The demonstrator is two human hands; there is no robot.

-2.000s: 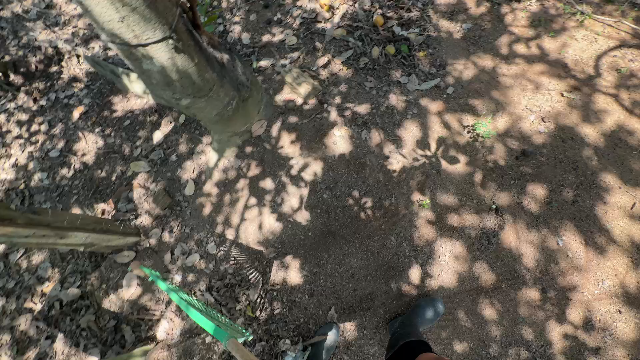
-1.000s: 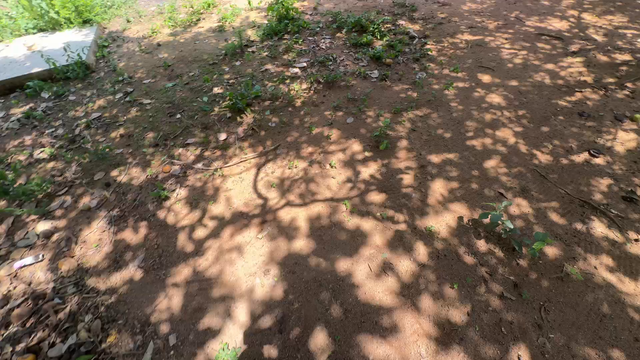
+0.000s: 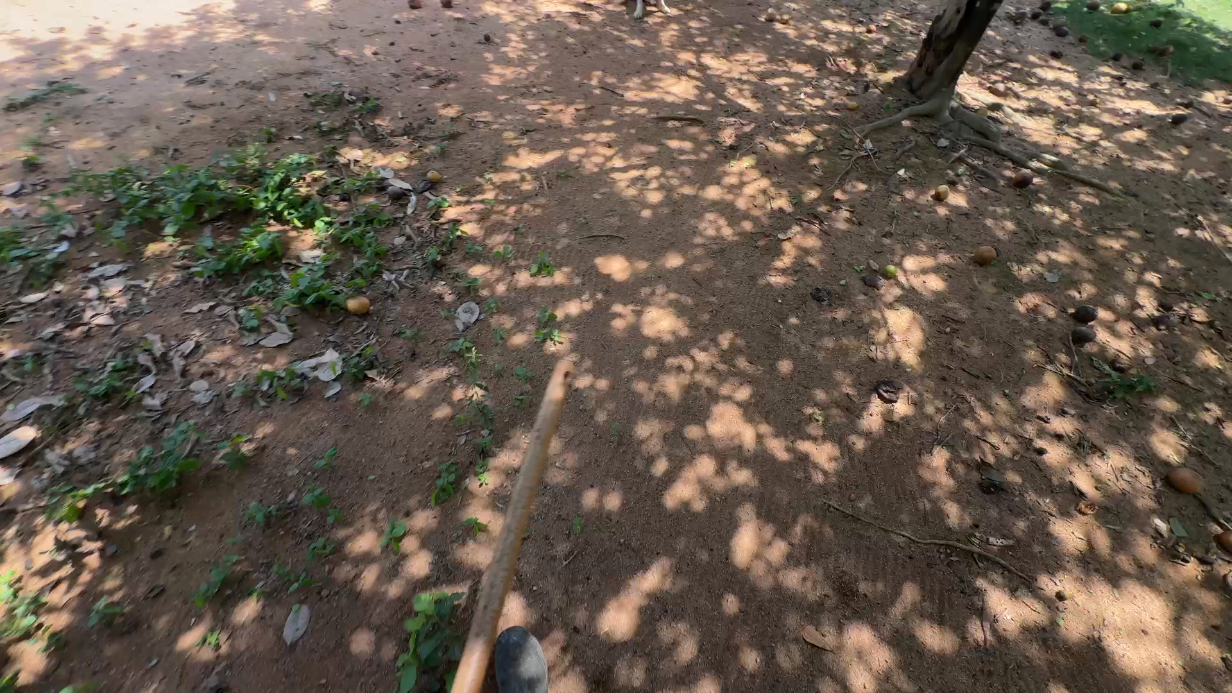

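Note:
A long wooden pole (image 3: 515,529) rises from the bottom edge of the head view, its bare tip over the brown soil. Its lower end runs out of the frame, so what holds it is hidden. Just right of the pole, at the bottom, the toe of a dark boot (image 3: 521,662) shows. Neither my left hand nor my right hand is in sight.
A tree trunk (image 3: 948,58) with spreading roots stands at the upper right. Fallen fruits, one of them orange (image 3: 1184,480), dot the right side. Green weeds (image 3: 279,192) and dry leaves cover the left. A thin twig (image 3: 929,541) lies at the lower right.
The view has swung widely over the ground. The green rake head and the near tree trunk of two seconds ago are out of view; the wooden pole now shows.

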